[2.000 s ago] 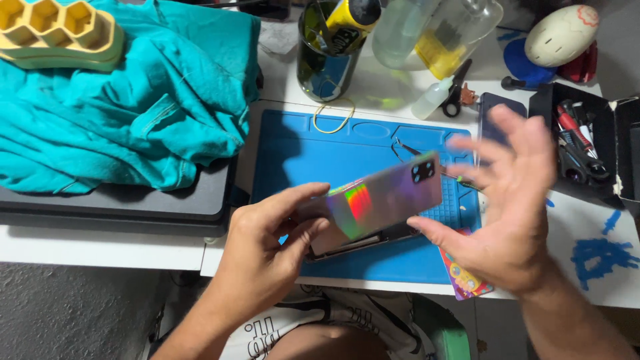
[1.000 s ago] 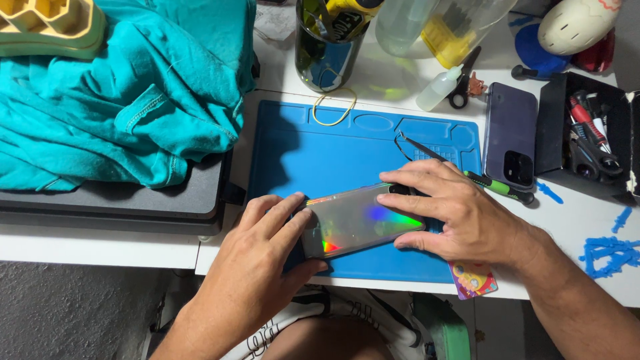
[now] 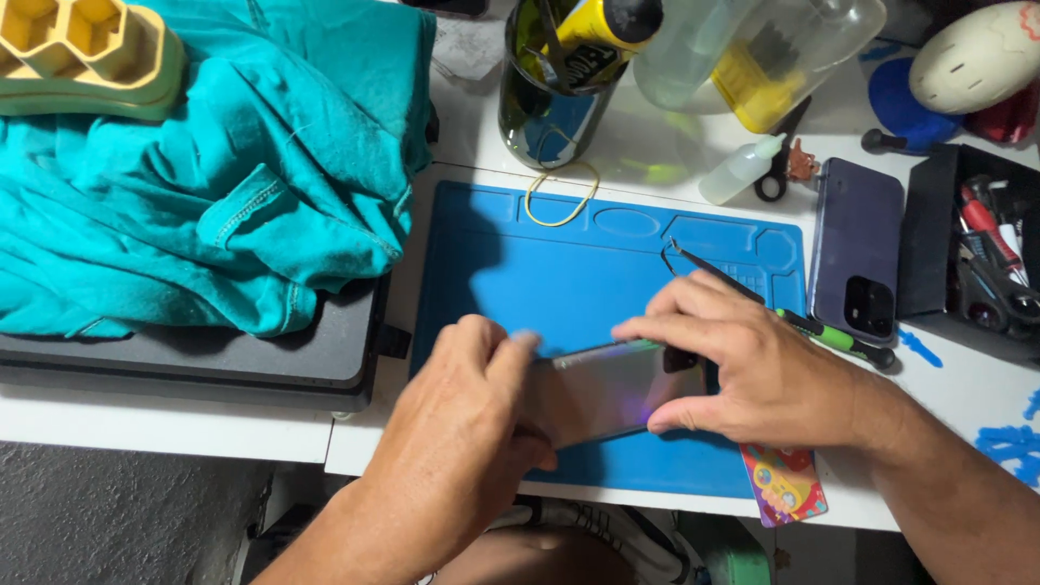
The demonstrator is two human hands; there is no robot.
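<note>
A smartphone with a shiny iridescent back (image 3: 601, 394) is held over the blue silicone work mat (image 3: 569, 284), its camera patch at the right end. My left hand (image 3: 471, 398) grips the phone's left end, the fingertips partly blurred. My right hand (image 3: 731, 357) holds the right end, with fingers on the far edge and thumb on the near edge. Behind my right hand, a black and green pen-like tool (image 3: 833, 337) lies across the mat's right edge. A yellowish rubber band (image 3: 562, 221) rests at the mat's far edge. The phone's underside is hidden.
Teal cloth (image 3: 203, 162) lies on a dark flat device (image 3: 349, 357) at left. A glass container (image 3: 544, 122) with a yellow tube, a small dropper bottle (image 3: 735, 175), a purple phone (image 3: 857, 244) and a black box of tools (image 3: 934, 236) stand beyond and right. A colourful card (image 3: 784, 487) lies near the front edge.
Two seconds ago my right hand was raised with fingers spread beside the tilted phone; now it grips the right end. Since one second ago, my left fingers have moved from the phone's top face to its end.
</note>
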